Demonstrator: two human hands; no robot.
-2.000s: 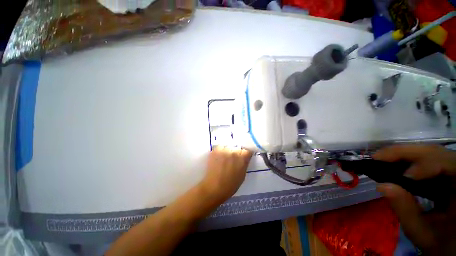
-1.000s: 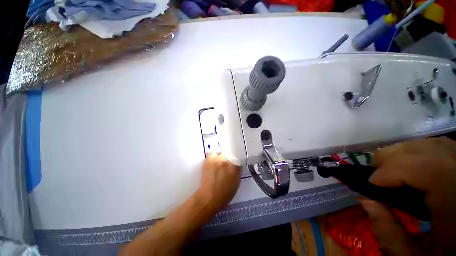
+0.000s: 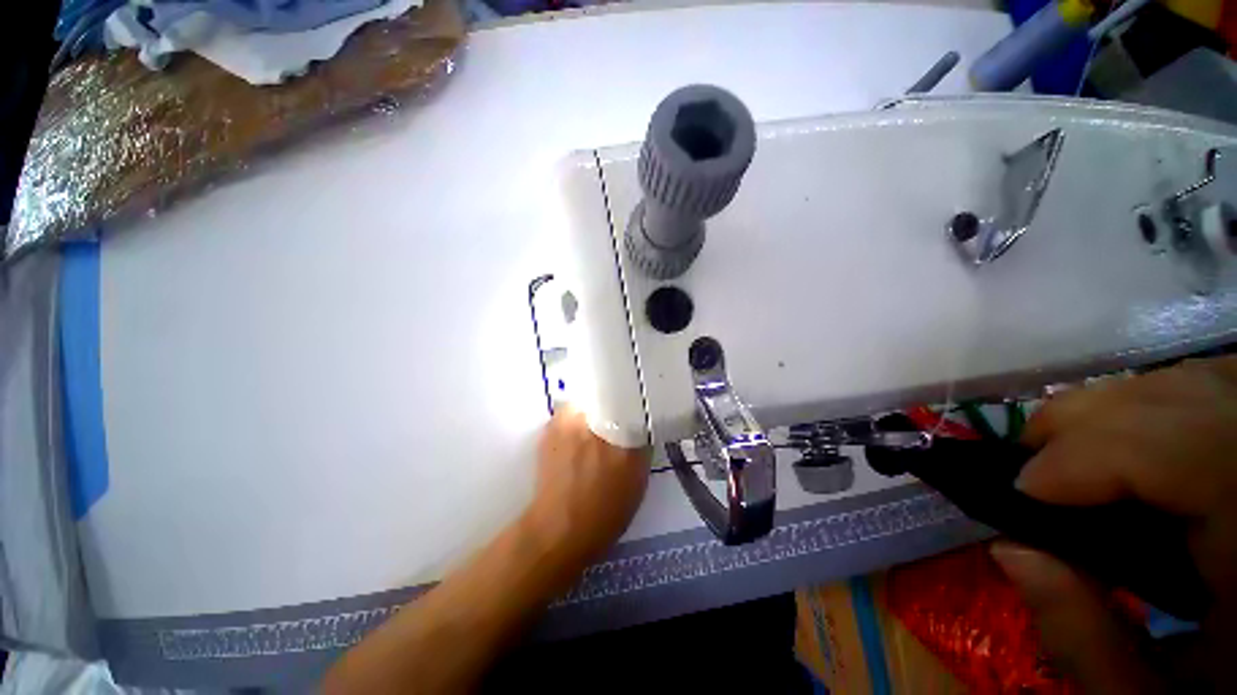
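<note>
The white sewing machine head (image 3: 841,258) reaches in from the right over the white table. My left hand (image 3: 586,475) is at the left end of the head, by the needle area; its fingers are hidden under the head, so its grip cannot be seen. My right hand (image 3: 1126,462) grips the thick black handle of a screwdriver (image 3: 1031,509), pointing left along the head's near side; its tip is not clear. A grey knurled post (image 3: 695,152) and a shiny curved metal guard (image 3: 739,468) stand on the head. The dark-outlined needle plate area (image 3: 545,340) is partly covered.
A plastic-wrapped brown bundle (image 3: 258,129) with cloth scraps (image 3: 271,34) lies at the back left. Blue tape (image 3: 82,380) is on the left edge. Scissors with red and green handles (image 3: 1001,418) lie behind the screwdriver. A red plastic bag (image 3: 970,631) is below right.
The view has shifted, so the head appears nearer and turned. The black screwdriver now shows lower on the head's near side, left of my right hand. My left hand stays by the needle area.
</note>
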